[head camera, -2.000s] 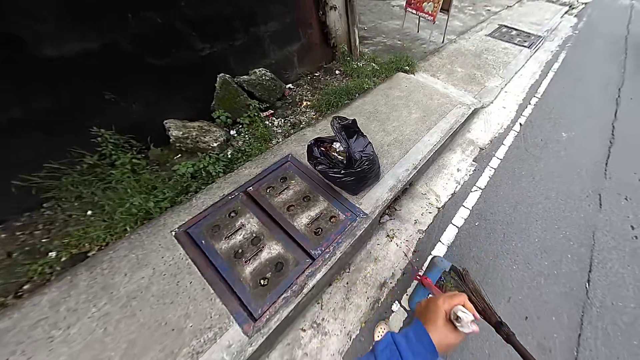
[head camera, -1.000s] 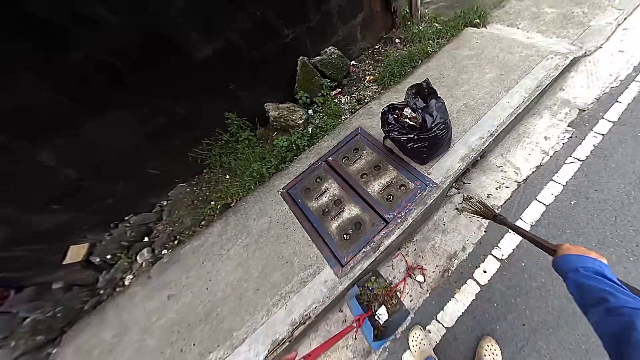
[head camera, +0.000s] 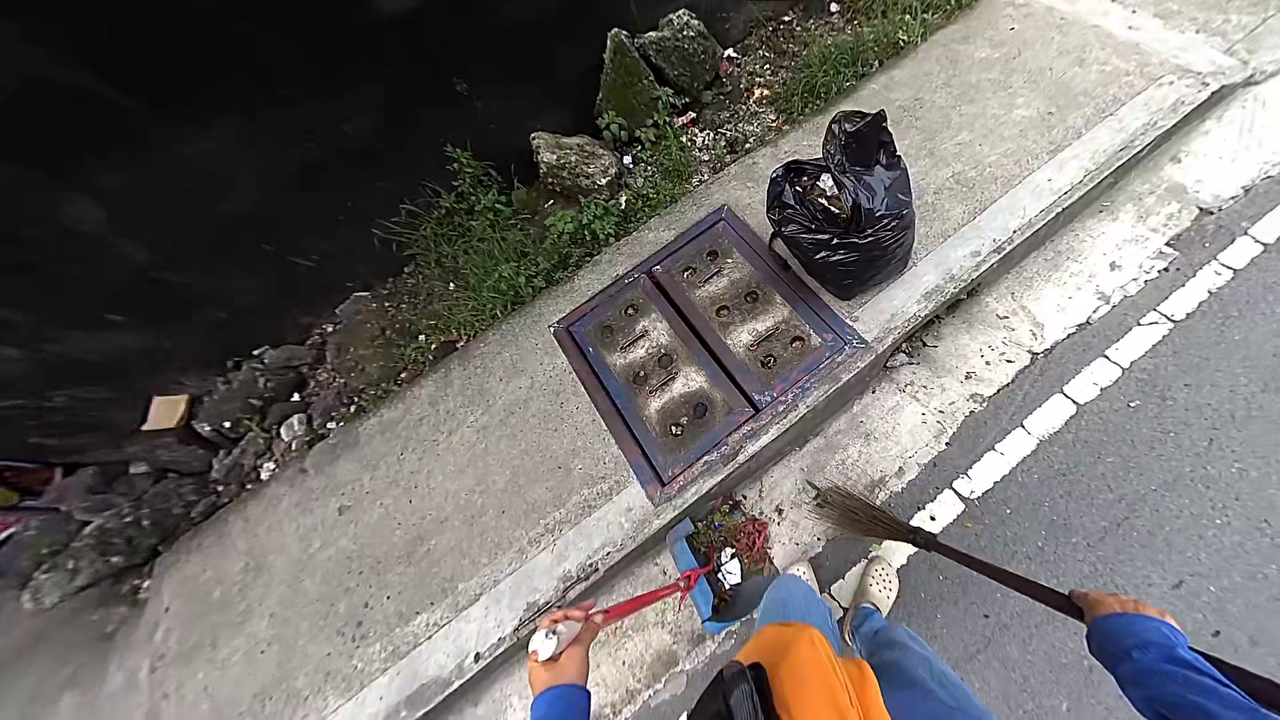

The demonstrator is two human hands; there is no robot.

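My left hand [head camera: 568, 650] is closed around the white end of a red dustpan handle [head camera: 640, 602], low in the view and over the curb. The blue dustpan [head camera: 690, 570] stands in the gutter and holds leaves, red strands and a white scrap. At the lower right, my right hand [head camera: 1125, 606] grips the dark stick of a twig broom [head camera: 865, 515]. Its bristles fan out over the gutter beside the white road line, to the right of the dustpan. A black garbage bag [head camera: 850, 215], open at the top with litter showing inside, sits on the sidewalk.
A metal-framed double drain cover [head camera: 705, 350] is set in the sidewalk [head camera: 400, 510] beside the raised curb [head camera: 520, 590]. Rocks [head camera: 575, 165] and weeds [head camera: 490, 240] line the dark far side. My feet, in beige clogs [head camera: 877, 585], stand near the white road line [head camera: 1050, 416].
The dustpan's handle now shows in my left hand. A second ago my right arm reached in from the right with the broom higher in view; the bristles now lie closer to the dustpan.
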